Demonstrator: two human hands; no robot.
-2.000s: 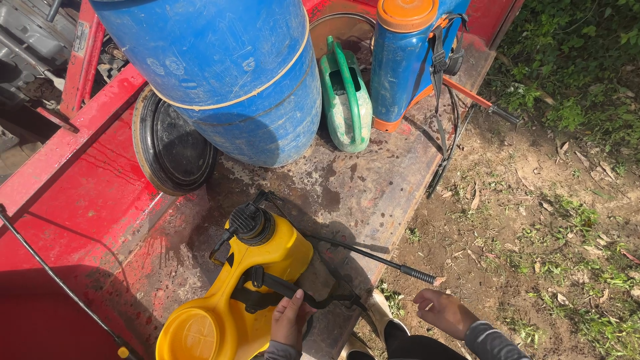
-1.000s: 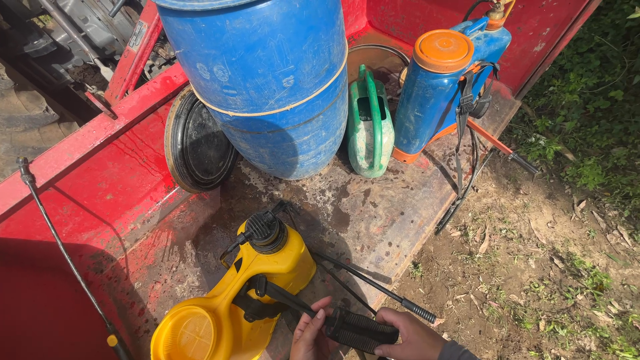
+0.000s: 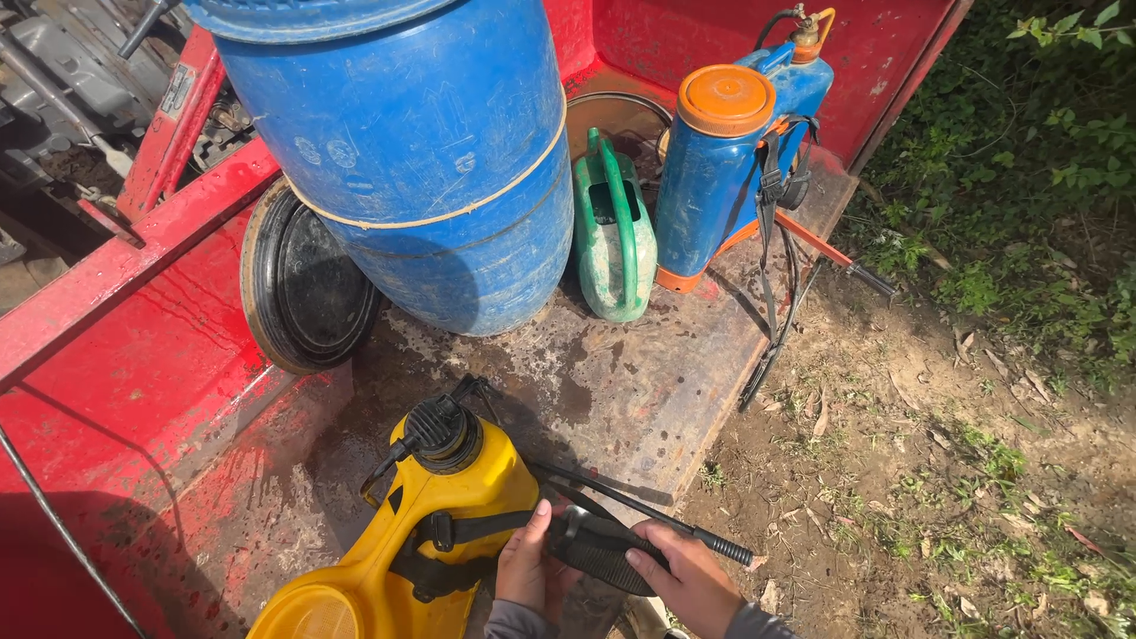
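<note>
A yellow backpack sprayer (image 3: pixel 484 475) with a black cap lies on the metal bed at the bottom centre. Its padded black shoulder strap (image 3: pixel 599 552) is stretched between my two hands. My left hand (image 3: pixel 525 564) pinches the strap's near end, where the webbing from the tank meets the pad. At the pad's other end, my right hand (image 3: pixel 688 577) has its fingers around it. A thin black lever with a ribbed grip (image 3: pixel 723 547) passes just beyond my right hand.
A large blue plastic drum (image 3: pixel 426 151) stands behind, with a round black lid (image 3: pixel 319 284) leaning beside it. Right of it are a green watering can (image 3: pixel 626 240) and a blue sprayer with an orange lid (image 3: pixel 714 169). Red metal walls (image 3: pixel 133 328) border the bed; bare ground lies to the right.
Two seconds ago my right hand was apart from the strap, over the ground at the right; now it holds the pad. My left hand remains at the strap. The view has shifted.
</note>
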